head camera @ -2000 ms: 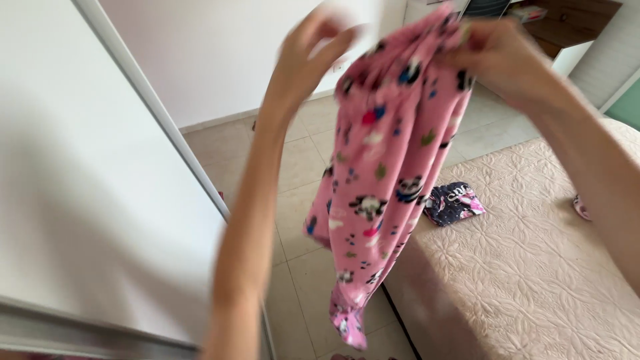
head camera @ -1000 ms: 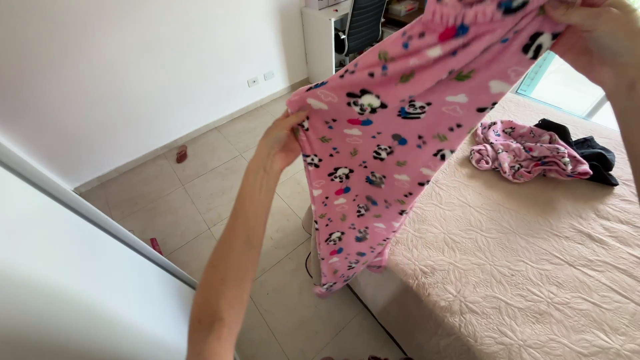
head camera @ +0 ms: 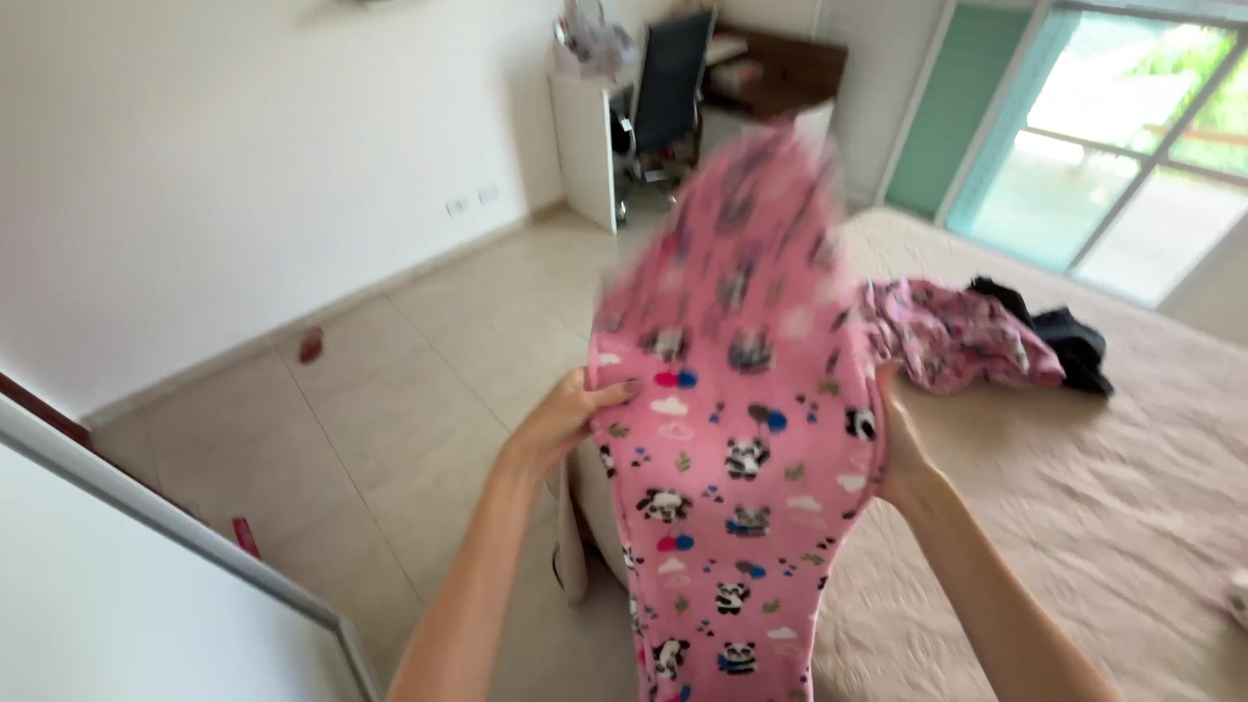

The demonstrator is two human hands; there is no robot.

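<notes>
Pink fleece pants with a panda print (head camera: 741, 487) hang lengthwise in front of me, their upper end blurred by motion. My left hand (head camera: 565, 414) grips the left edge about halfway up, thumb on the front. On the opposite edge, my right hand (head camera: 902, 439) holds the cloth, its fingers partly hidden behind it. Beyond my right hand, a crumpled pink printed garment (head camera: 960, 336) lies on the bed beside a black garment (head camera: 1072, 346).
The bed with a beige quilted cover (head camera: 1024, 507) fills the right side. A white sliding door edge (head camera: 195, 536) stands at lower left. Farther back are a desk (head camera: 582, 146), a dark office chair (head camera: 673, 83) and a glass door (head camera: 1121, 146). Small reddish objects lie on the floor.
The pants, stretched diagonally with my right hand high at their waistband a second ago, now hang lengthwise between both hands at similar height. The view has swung toward the glass door.
</notes>
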